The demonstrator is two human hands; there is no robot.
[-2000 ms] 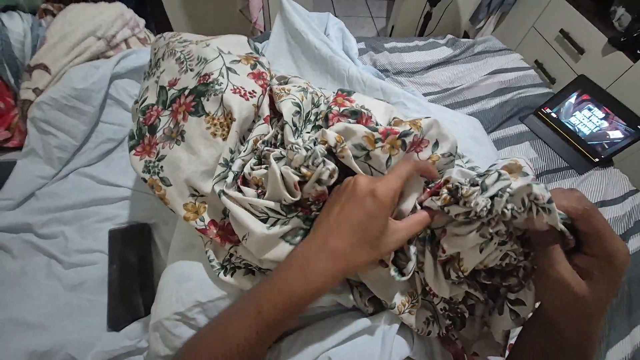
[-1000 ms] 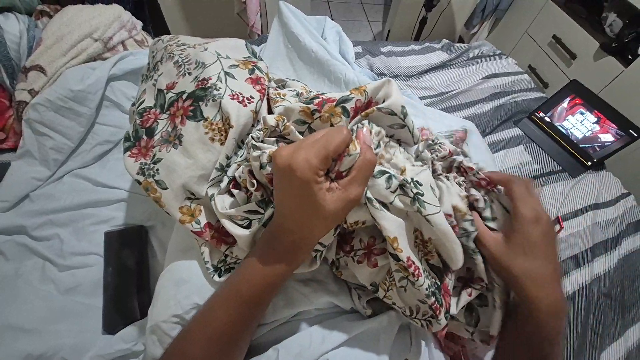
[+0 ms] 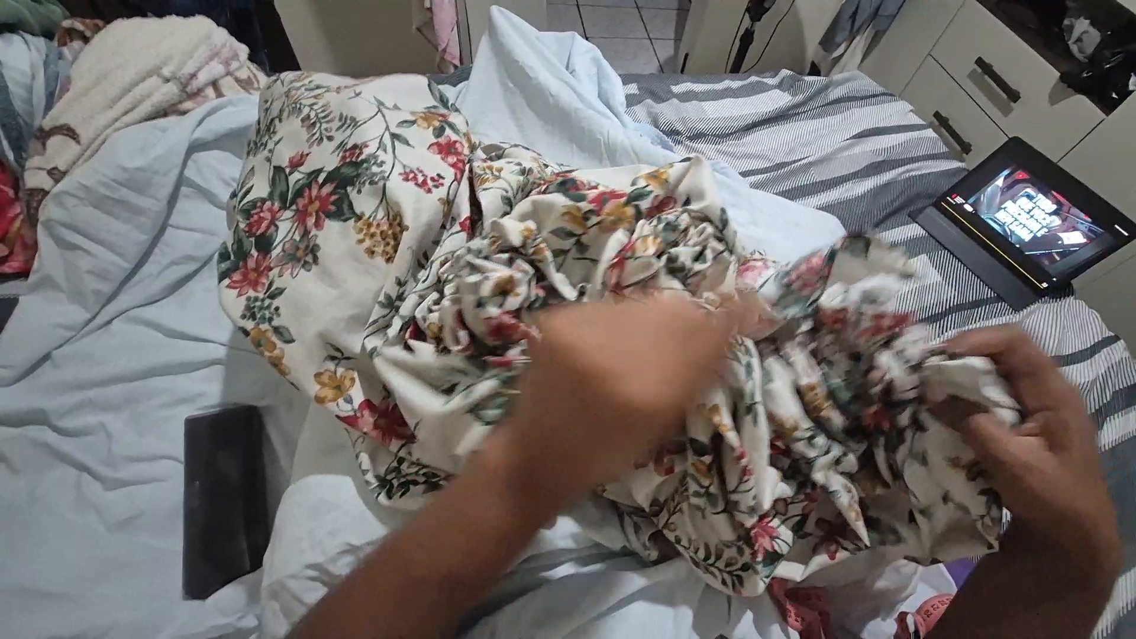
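Note:
A cream floral-print cloth (image 3: 319,204) with gathered, bunched folds lies across the middle of the bed. My left hand (image 3: 630,364), blurred, is over the bunched middle part, its fingers closed at a fold of the fabric; the fingertips are partly hidden. At the cloth's right end, my right hand (image 3: 1021,417) grips a gathered edge between thumb and fingers. Part of the cloth between the two hands is lifted and blurred.
Light blue sheets (image 3: 115,293) and a striped grey bedcover (image 3: 799,124) spread beneath. A dark flat case (image 3: 226,501) lies at left. At right stands a lit tablet (image 3: 1029,222) near white drawers (image 3: 985,98). A fleecy blanket (image 3: 142,80) is heaped at upper left.
The right hand went left, then back right, with the cloth's gathered end. The left hand's fingers, spread two seconds ago, have closed. The cloth's right part has shifted and is bunched differently.

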